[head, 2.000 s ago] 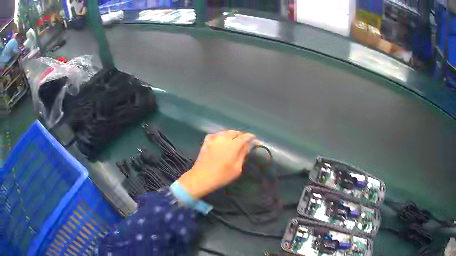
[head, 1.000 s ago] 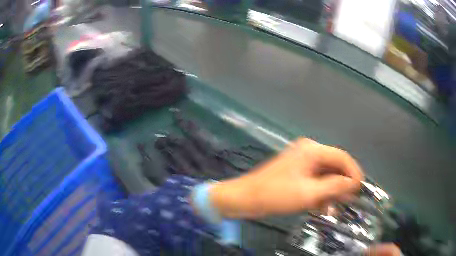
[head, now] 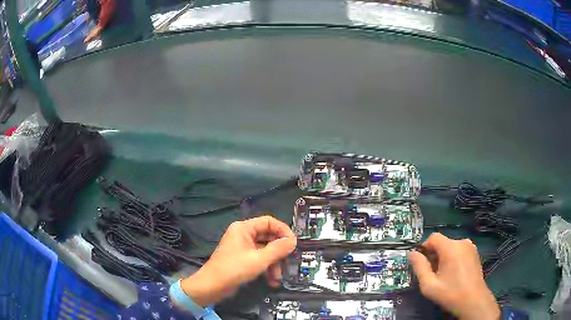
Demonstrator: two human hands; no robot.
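Several open bottom housings lie in a column on the green bench, circuit boards showing. The lowest is cut off by the bottom edge. My left hand is at the left end of the third housing from the top, thumb and forefinger pinched together. My right hand is at its right end, thumb against the edge and fingers curled. Whether either hand grips the housing or a cord is hidden. Black AC power cords lie bundled at left. Folded output cords lie at right.
A large black cord pile and clear plastic bag are at far left. A blue crate is at lower left. A crumpled off-white rag is at the right edge. The wide conveyor runs behind the bench.
The view has swung right and down. My left hand has moved from the power cords to the housings. My right hand, barely visible one second ago, now shows at their right side.
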